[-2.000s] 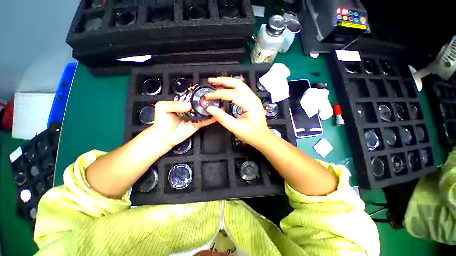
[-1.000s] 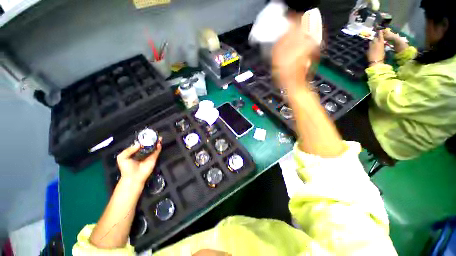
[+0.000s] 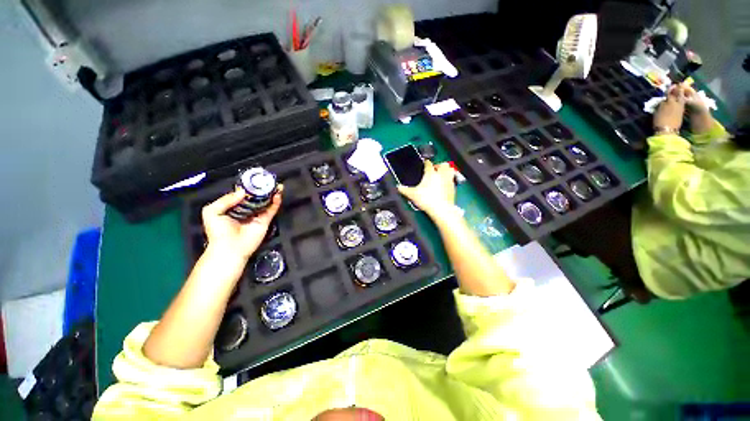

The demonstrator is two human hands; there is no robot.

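Note:
My left hand [image 3: 236,224] holds a round black unit with a bright metal rim and pale glassy face [image 3: 256,184], raised over the left part of the main black foam tray [image 3: 323,285]. The unit is gripped at its sides, and its face is up. My right hand [image 3: 430,189] is low at the lower right edge of the dark phone [image 3: 405,165], beside a small red-capped tube [image 3: 453,169]. Its fingertips are partly hidden, so whether it holds anything cannot be told. Several round units sit in the main tray's pockets.
Stacked foam trays [image 3: 210,156] stand back left. Whitish bottles [image 3: 344,120], a crumpled white wipe [image 3: 368,159] and a bench device [image 3: 409,76] lie beyond. Another foam tray [image 3: 526,156] and a white fan [image 3: 576,48] are right. A neighbouring worker [image 3: 689,205] sits far right.
The view has turned right. Both hands were together at a unit; they parted, my left hand keeping a unit. My right hand, raised and blurred one second ago, has come down beside the phone.

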